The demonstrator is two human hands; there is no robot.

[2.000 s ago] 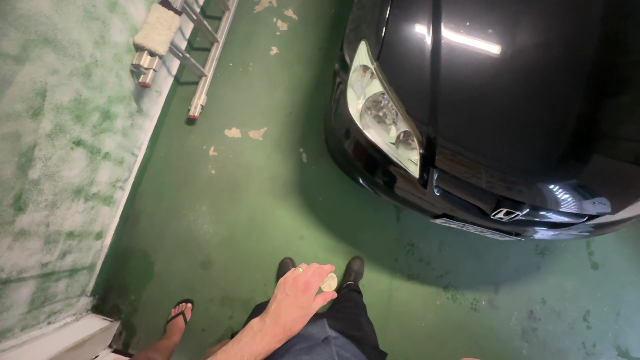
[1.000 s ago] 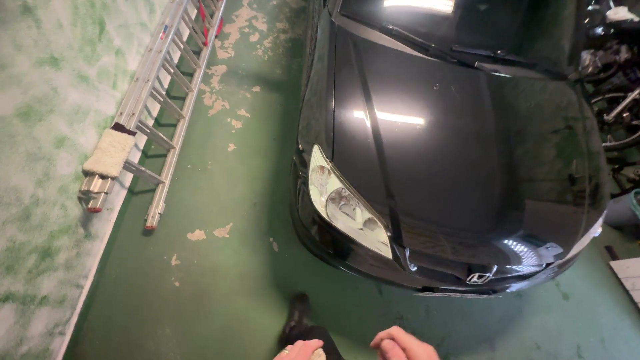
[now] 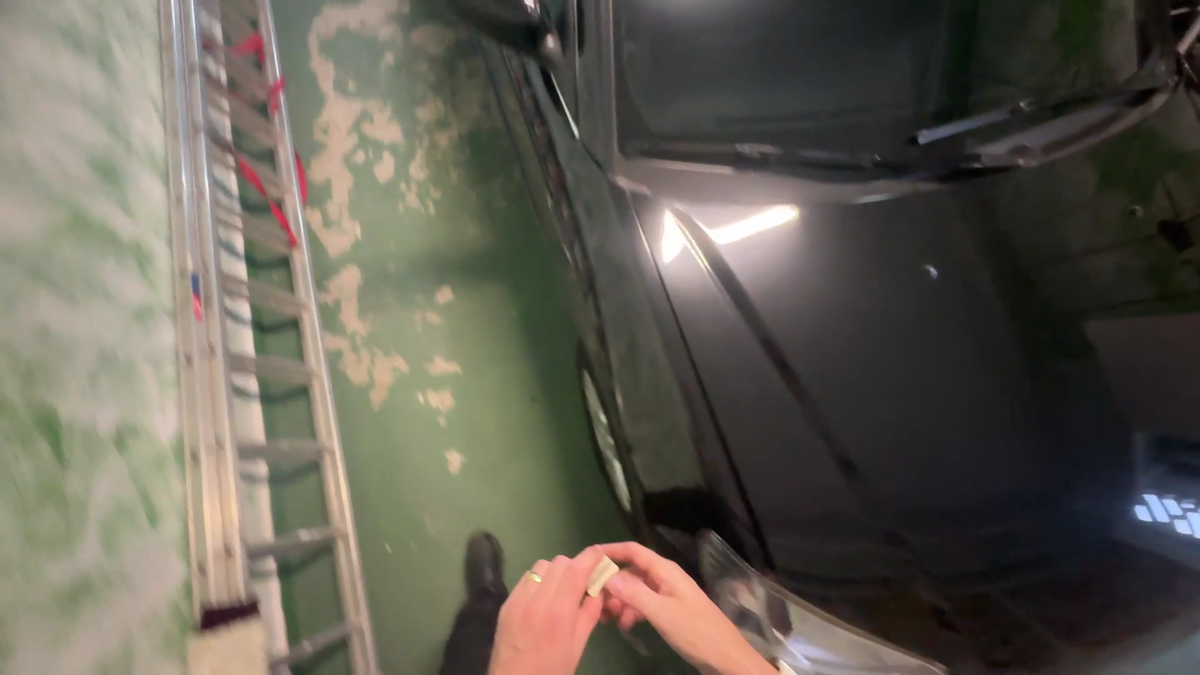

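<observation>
At the lower middle, my left hand [image 3: 548, 609] and my right hand [image 3: 666, 600] meet at the fingers. Between them is a small pale yellowish piece [image 3: 602, 576], held by the fingertips of both; what it is made of I cannot tell. A ring sits on a finger of my left hand. Just right of and below my right hand shows the headlight [image 3: 816, 628] of a black car. The car's hood [image 3: 862, 394] fills the right side.
An aluminium ladder [image 3: 314, 375] with red straps lies along the green and white wall [image 3: 84, 328], a fluffy pale pad [image 3: 230, 647] at its near end. The green floor [image 3: 487, 394] has worn patches. A side mirror [image 3: 511, 23] juts out at the top.
My left hand held a round pale thing alone two seconds ago; now both hands are together at a small pale piece. The view has moved forward along the car's side.
</observation>
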